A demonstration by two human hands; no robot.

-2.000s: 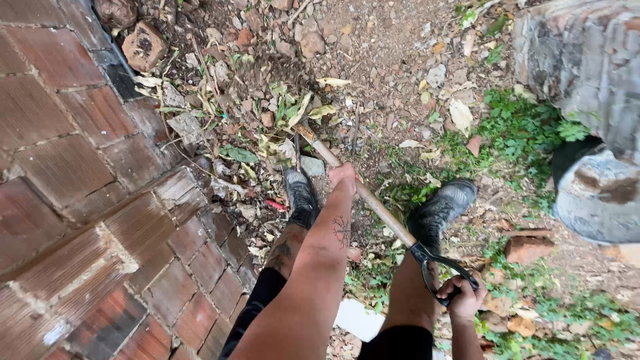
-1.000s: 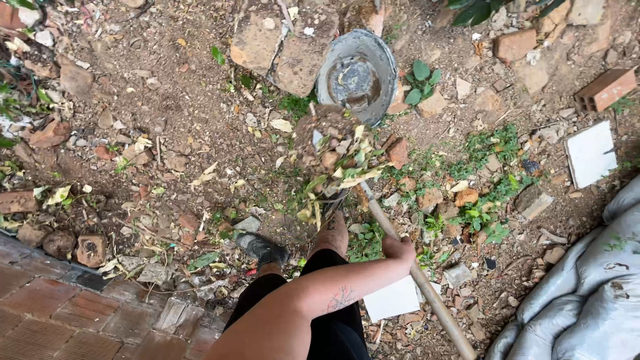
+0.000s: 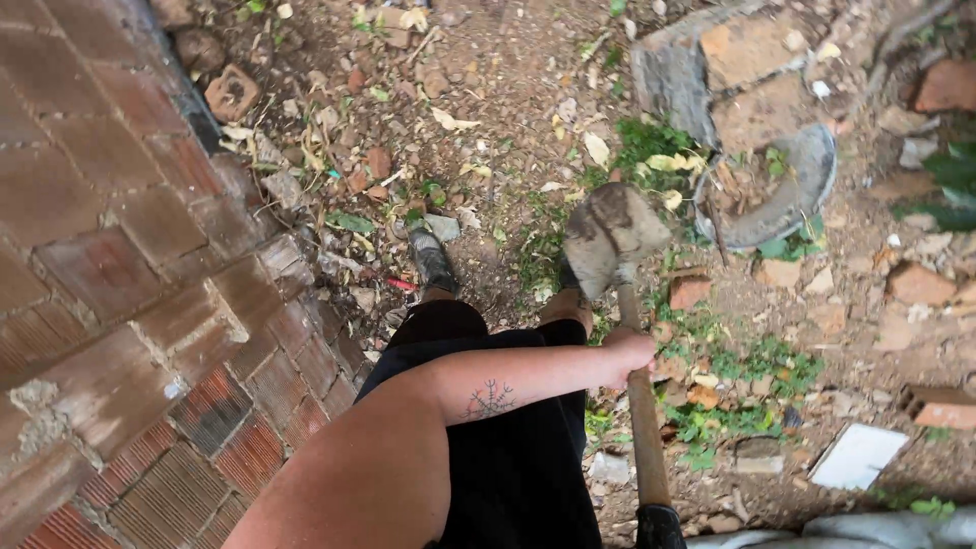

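Note:
My left hand (image 3: 631,352) is closed around the wooden shaft of a shovel (image 3: 646,427), a little below the metal socket. The dirt-smeared blade (image 3: 610,236) carries no heap and hangs over the ground in front of my right foot, partly hiding it. Just right of the blade, a grey bucket (image 3: 816,179) holds dry leaves, twigs and soil. The black lower part of the shovel's handle runs out of the bottom edge. My right hand is out of view.
A brick wall (image 3: 114,282) runs along the left. Beside the bucket lies a masonry block (image 3: 751,76). A white tile (image 3: 859,456), a hollow brick (image 3: 938,406) and rubble lie at right. Grey sacks (image 3: 877,531) edge the bottom right. My left boot (image 3: 432,261) stands among leaves.
One second ago the blade bore a heap of leaves and soil near the bucket; now the heap is off it and leafy debris lies in the bucket. The view has shifted strongly.

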